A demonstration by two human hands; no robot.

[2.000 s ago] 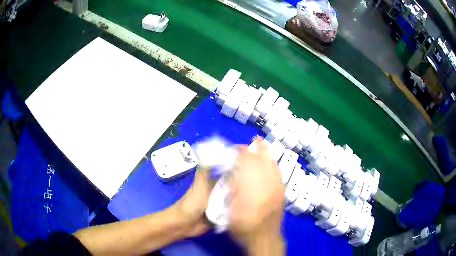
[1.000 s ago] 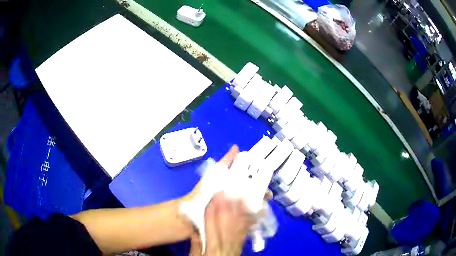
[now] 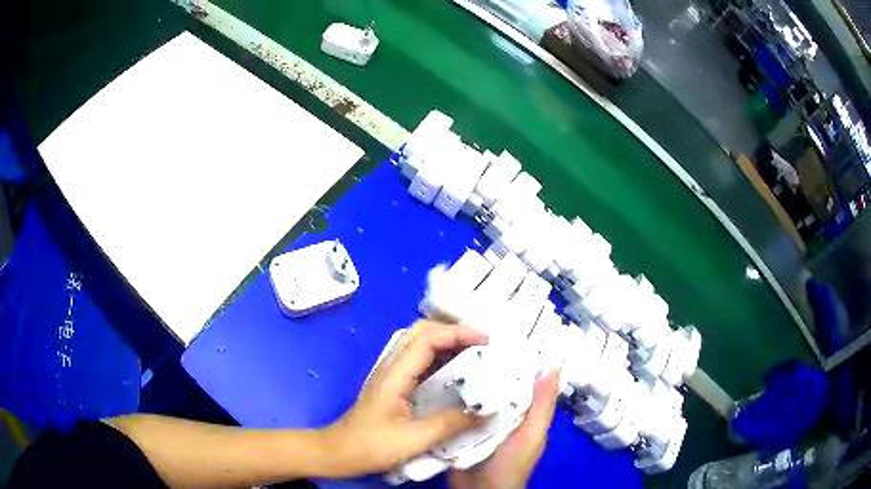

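Note:
My left hand (image 3: 392,411) comes in from the lower left, its fingers closed around a white plug adapter (image 3: 468,392) whose raised round base and pins face up. My right hand (image 3: 520,444) is at the adapter's lower right side, partly hidden behind it, with fingers on its edge. White cloth (image 3: 420,468) shows beneath the hands. A single adapter (image 3: 312,279) lies on the blue mat (image 3: 382,224) to the left, pins up. Several adapters (image 3: 535,234) stand side by side in rows just beyond and to the right of my hands.
A large white sheet (image 3: 196,172) lies left of the mat. Another adapter (image 3: 350,43) lies on the green conveyor belt (image 3: 573,158). A clear bottle (image 3: 754,470) and dark blue cloth (image 3: 783,401) are at the lower right. A plastic bag (image 3: 608,36) is beyond the belt.
My hands have moved apart from their blurred, overlapping wiping pose, and the adapter between them now shows its pin side. The cloth sits lower, mostly hidden. The view has shifted slightly.

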